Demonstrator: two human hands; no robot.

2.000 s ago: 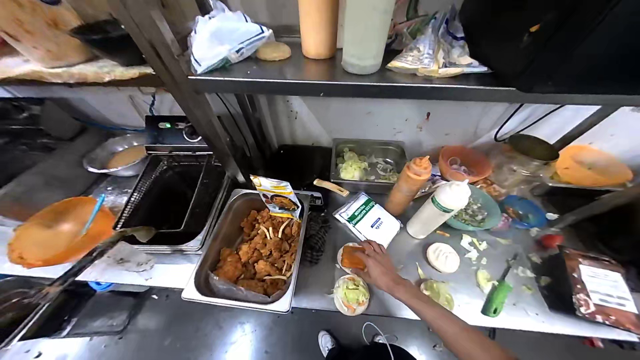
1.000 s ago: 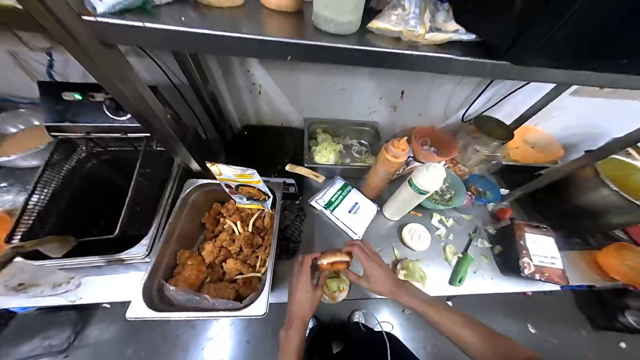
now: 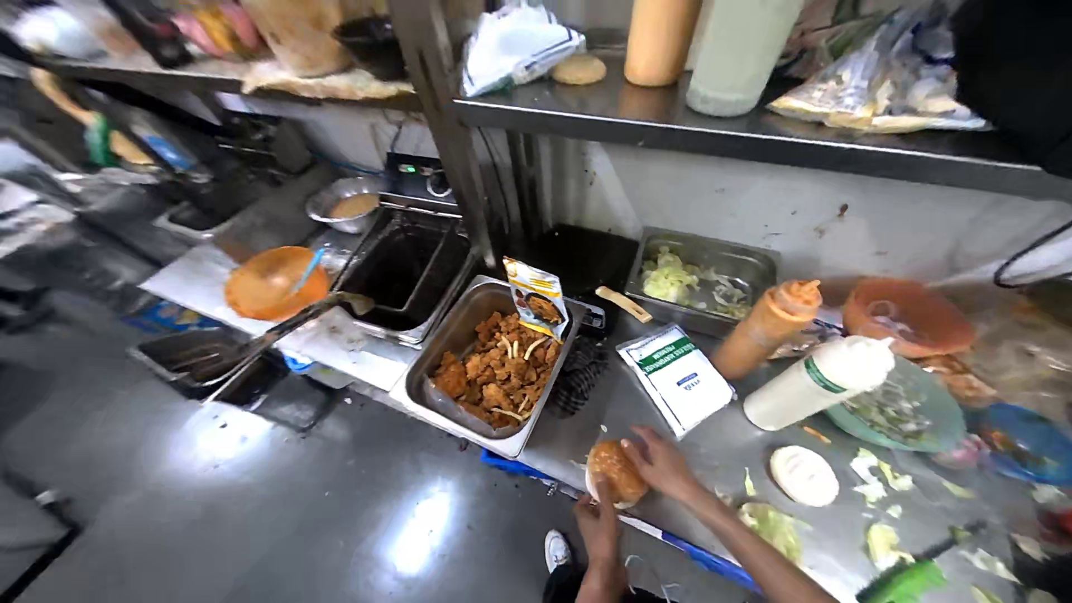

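A burger with a browned bun top [image 3: 617,471] sits at the counter's front edge. My left hand [image 3: 599,519] touches its near side with the fingertips. My right hand [image 3: 662,463] rests its fingers on the bun's right side. Left of the burger stands a steel tray of fried chicken pieces [image 3: 502,360] with a printed sachet [image 3: 536,300] at its back. A pale bun half with white sauce [image 3: 804,476] lies to the right, beyond a lettuce leaf [image 3: 770,529]. Behind the hands lies a white and green packet [image 3: 675,377].
An orange sauce bottle [image 3: 766,329] and a white squeeze bottle [image 3: 816,383] lean behind the bun half. A lettuce tray [image 3: 703,280] stands at the back, a deep fryer [image 3: 402,264] to the left. A green-handled knife [image 3: 909,582] lies front right. A steel shelf [image 3: 754,142] overhangs the counter.
Two seconds ago an orange-brown piece and a lettuce-topped bun lay separately, with one hand there. Both hands then came together around them; now a browned bun top shows. The view has swung left.
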